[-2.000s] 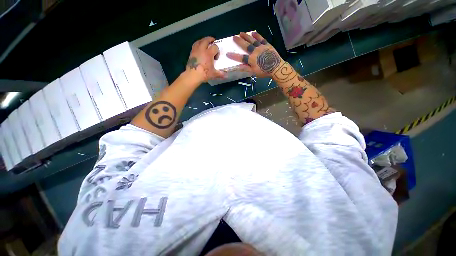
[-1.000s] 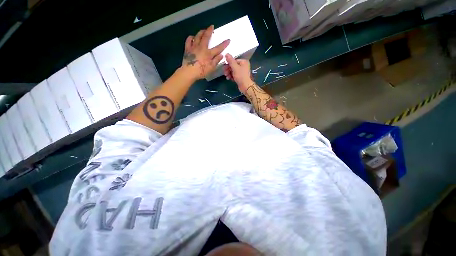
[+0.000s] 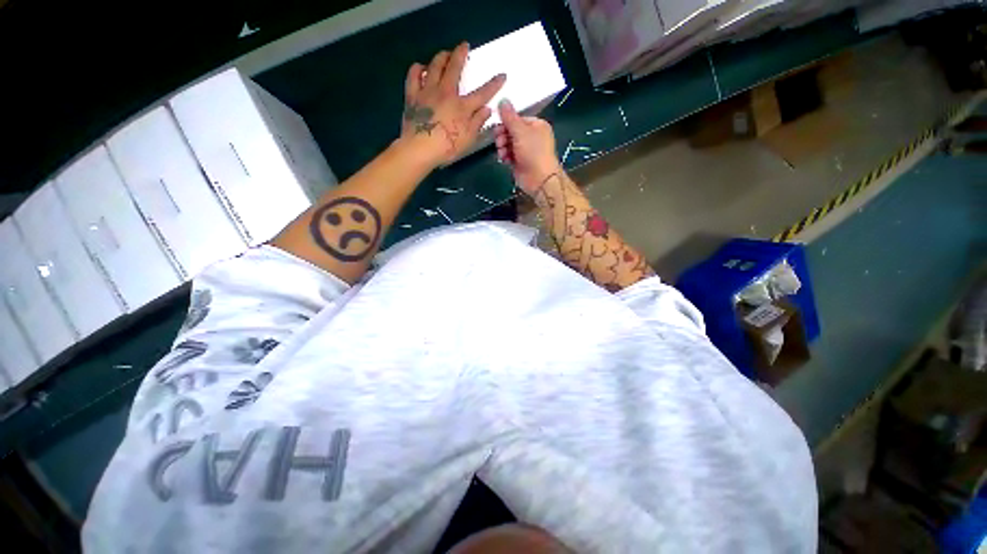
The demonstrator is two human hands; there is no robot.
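A small white folding carton lies on the dark green bench between two rows of cartons, with its smooth white top facing up. My left hand rests spread on the carton's left end, with its fingers on the top. My right hand is at the near long edge of the carton, with its fingers curled and the thumb at the top edge. It cannot be told if a flap is pinched there. The carton's far left corner is hidden by my left hand.
A tight row of closed white cartons stands at the left. Another row with pink-printed sides is at the upper right. Thin white strips lie near the carton. A blue bin, a brown carton and striped tape are on the floor.
My right hand has come off the carton's top to its near edge. My left hand has shifted from gripping the left end to lying spread on the top. The view has turned somewhat.
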